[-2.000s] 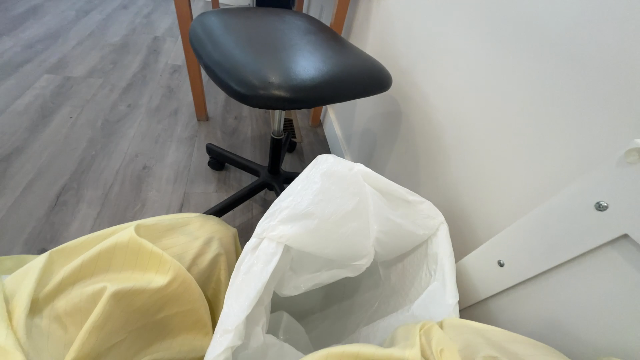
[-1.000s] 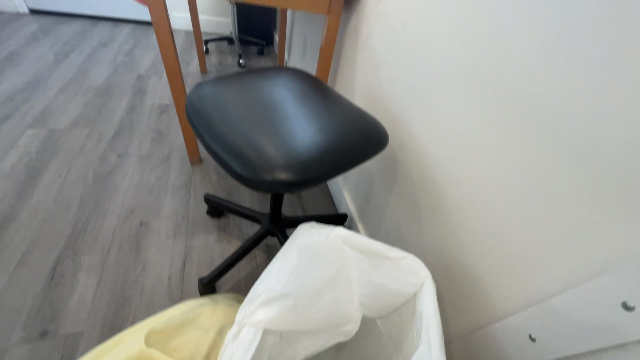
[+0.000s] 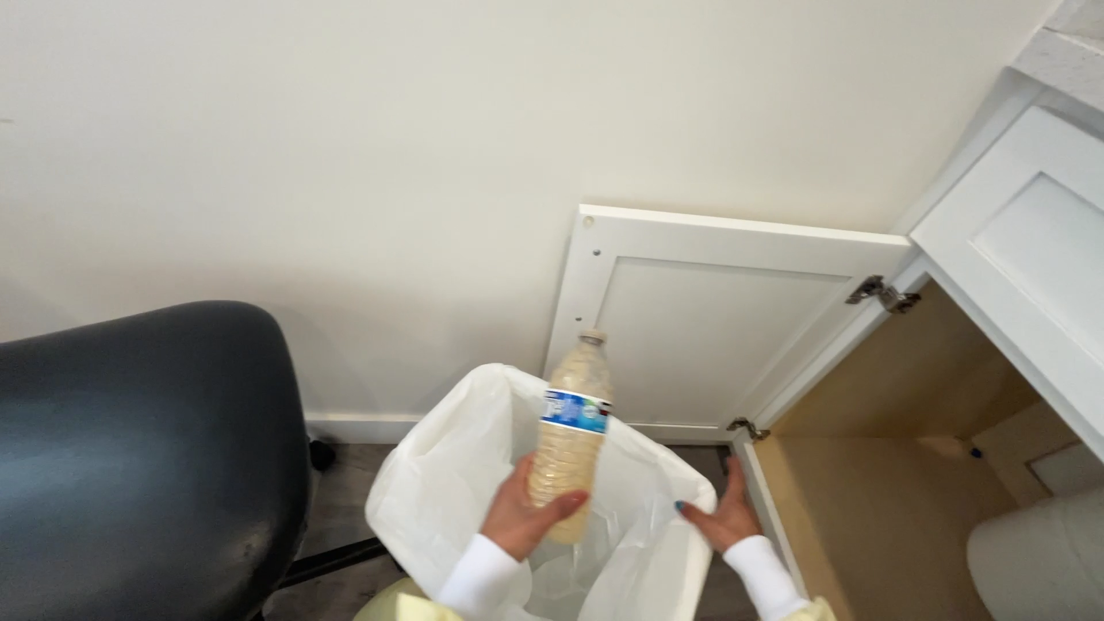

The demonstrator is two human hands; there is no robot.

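In my left hand (image 3: 528, 515) is a clear plastic bottle (image 3: 573, 431) with a blue label and pale beige contents, gripped near its base. The bottle stands out over the opening of a trash bin lined with a white plastic bag (image 3: 431, 483), its cap pointing up and away from me. My right hand (image 3: 729, 516) is at the bin's right rim, the thumb over the bag's edge and the fingers outside. How firmly the right hand grips the rim is hard to tell.
A white cabinet door (image 3: 724, 319) stands open against the wall behind the bin. The open cabinet (image 3: 880, 492) on the right holds a white cylindrical object (image 3: 1039, 552). To the left is a black-seated stool (image 3: 147, 457) with a black wheeled base.
Both hands and the bottle have come into view; neither earlier frame shows them. The view has swung right, bringing in the cabinet.
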